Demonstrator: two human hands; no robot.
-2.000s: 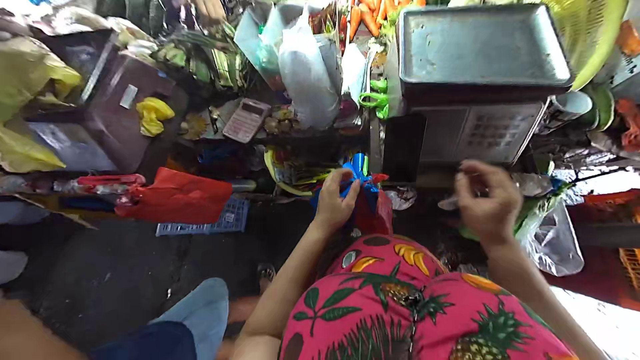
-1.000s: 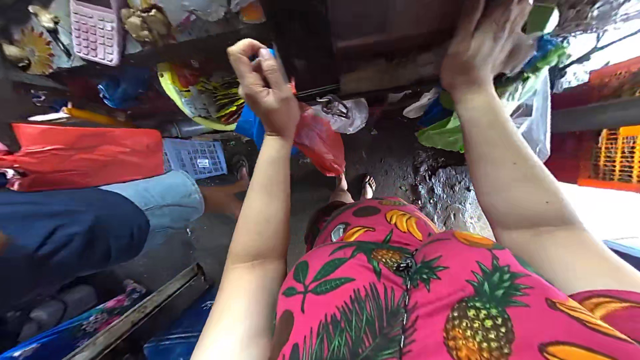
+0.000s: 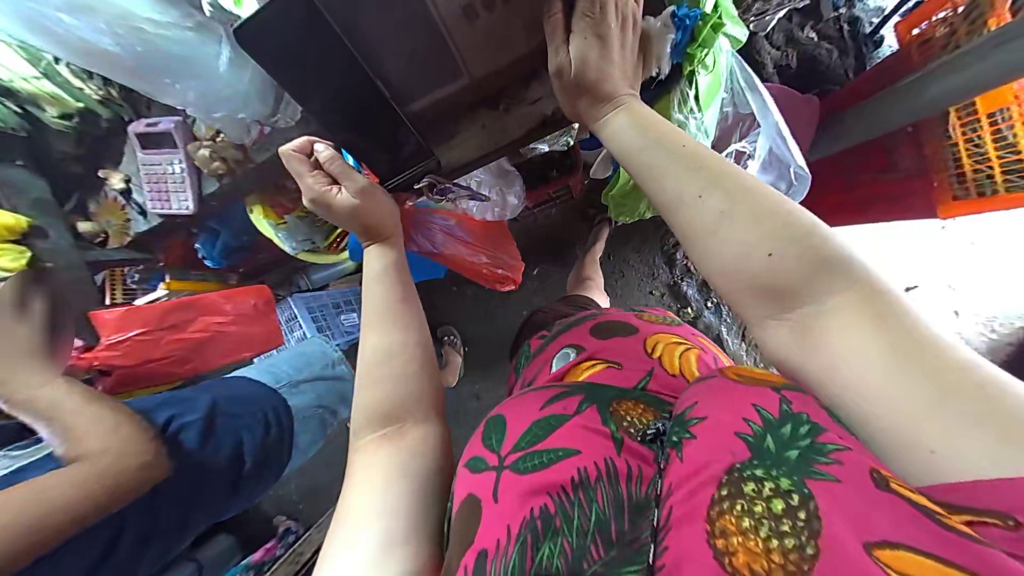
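Note:
My left hand (image 3: pixel 340 192) is curled closed, with a small blue and red item (image 3: pixel 352 162) showing at its thumb side; whether the fingers grip it I cannot tell. Just right of that wrist hangs a red plastic bag (image 3: pixel 468 240). My right hand (image 3: pixel 596 60) lies against the edge of the dark box-like scale body (image 3: pixel 480 48) at the top, its fingertips cut off by the frame. A blue and white bundle and a green bag (image 3: pixel 708 88) are beside this hand. A pink calculator (image 3: pixel 163 166) rests on the stall surface left of my left hand.
Another person's hand (image 3: pixel 36 328) and arm are at the left edge. A red bag (image 3: pixel 184 336), a blue plastic crate (image 3: pixel 320 314) and a yellow-rimmed basket (image 3: pixel 272 232) are at lower left. Orange crates (image 3: pixel 988 144) stand at right. Clear plastic bags (image 3: pixel 768 136) hang by my right forearm.
Two seconds ago both hands were apart in front of the scale. My right hand has since moved up onto its edge, and my left hand has curled closed. The view has moved in closer.

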